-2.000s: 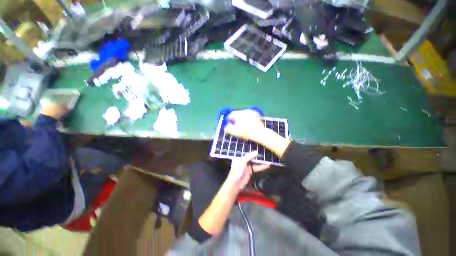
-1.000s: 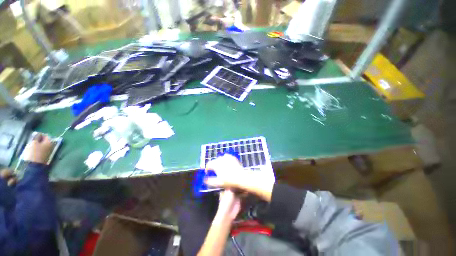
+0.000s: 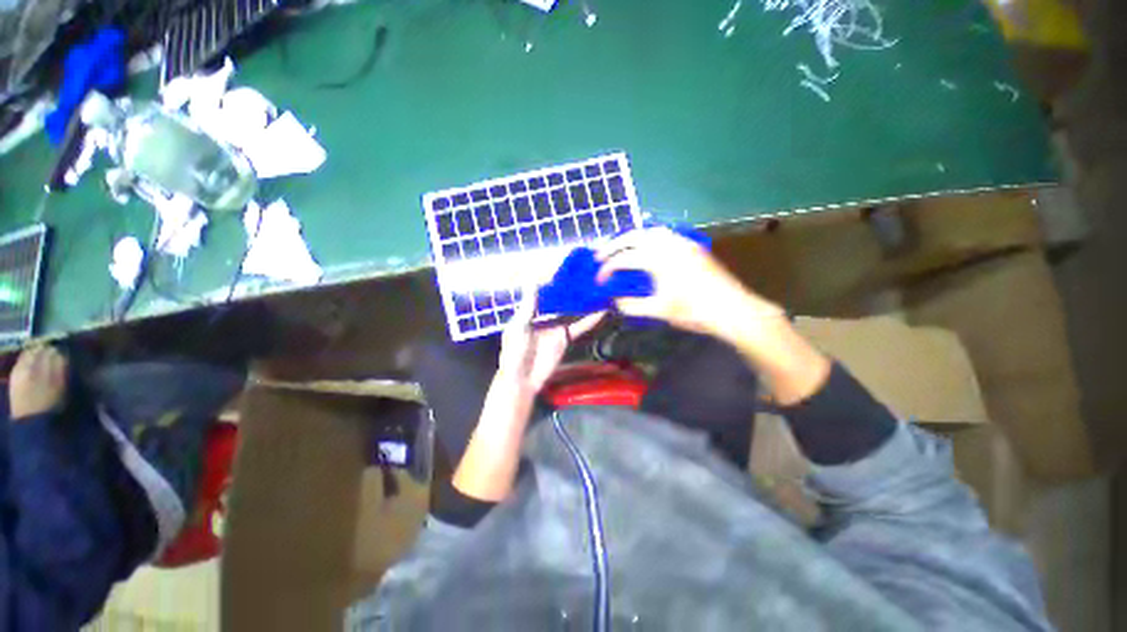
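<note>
A small solar panel (image 3: 494, 228) with dark cells, white grid lines and a pale frame faces up at the bench's front edge, over my lap. My left hand (image 3: 534, 352) is at its lower right corner, gripping it from below; some fingers are hidden. My right hand (image 3: 674, 282) holds a crumpled blue cloth (image 3: 575, 284) at the panel's lower right side. Part of a dark cord shows below my hands, near my lap.
The green bench (image 3: 408, 124) bears white scraps (image 3: 282, 146) around a clear bottle (image 3: 185, 161), another blue cloth (image 3: 87, 74) and white strands (image 3: 840, 25). An open carton (image 3: 297, 457) stands left of my legs. A person's hand (image 3: 37, 380) and another panel (image 3: 19, 278) are at far left.
The view has tipped down towards my lap. My right hand and the cloth have moved off the panel's middle to its lower right side, uncovering more cells.
</note>
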